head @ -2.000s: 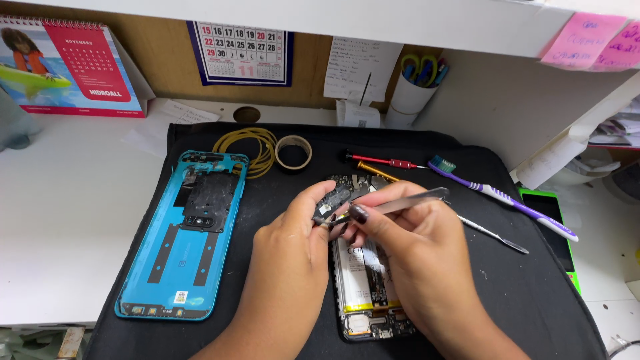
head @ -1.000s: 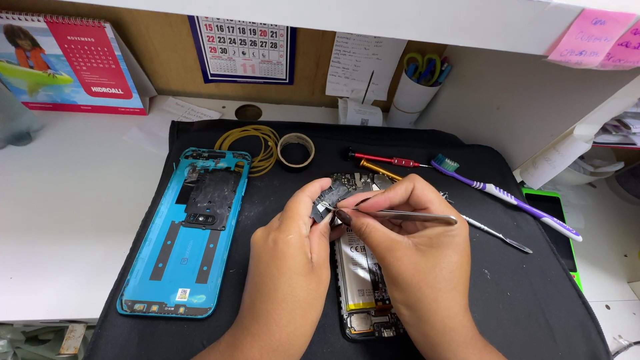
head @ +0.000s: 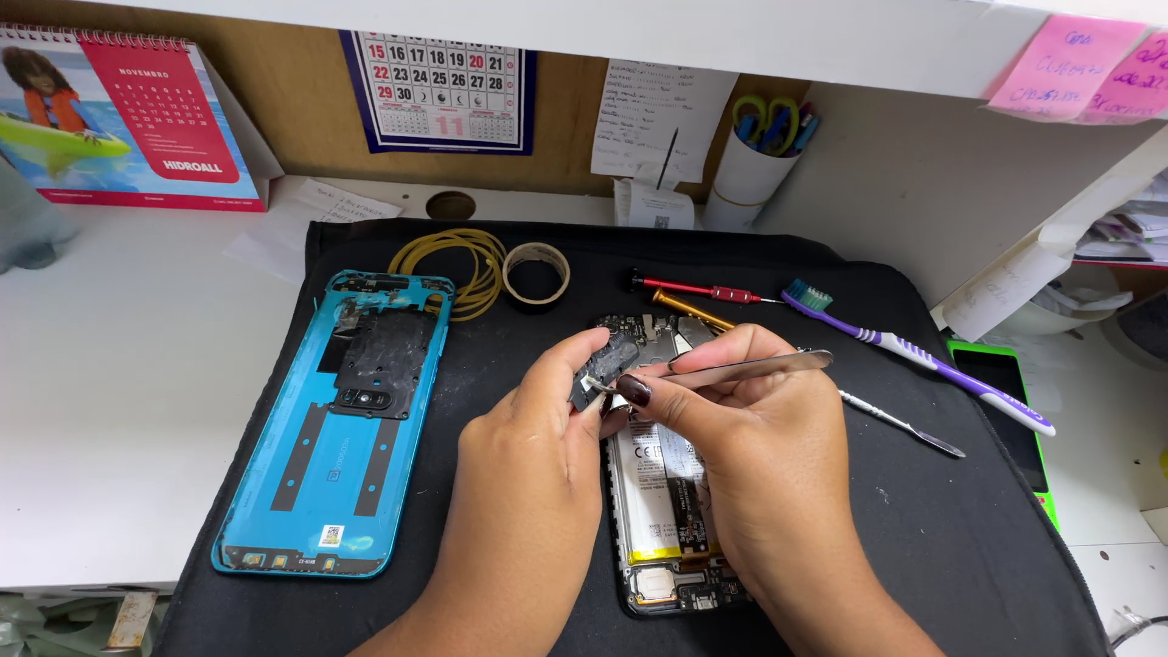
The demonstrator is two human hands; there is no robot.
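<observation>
My left hand [head: 529, 456] pinches a small black plastic phone part [head: 606, 363] between thumb and fingers. Metal tweezers [head: 748, 368] are gripped in my right hand [head: 776, 447], their tips touching a small whitish piece on that black part. Both hands are above an opened smartphone [head: 650, 484], which shows its battery, flex cable and circuit boards; the hands hide its middle and right side. To the left lies a blue phone back cover [head: 360, 456], inner side up, with a black camera-area plate [head: 379, 360] on it.
Behind the hands are a tape roll [head: 537, 275], coiled yellowish cord [head: 456, 260], a red screwdriver [head: 703, 290] and a gold screwdriver [head: 691, 310]. At right lie a purple-white toothbrush [head: 922, 356], a metal spatula [head: 899, 422] and a green-edged phone [head: 1004, 383]. A pen cup [head: 746, 182] stands behind the black mat [head: 949, 538].
The black part in my left hand has turned slightly, and the tweezers in my right hand have shifted angle against it. Both hands keep their holds.
</observation>
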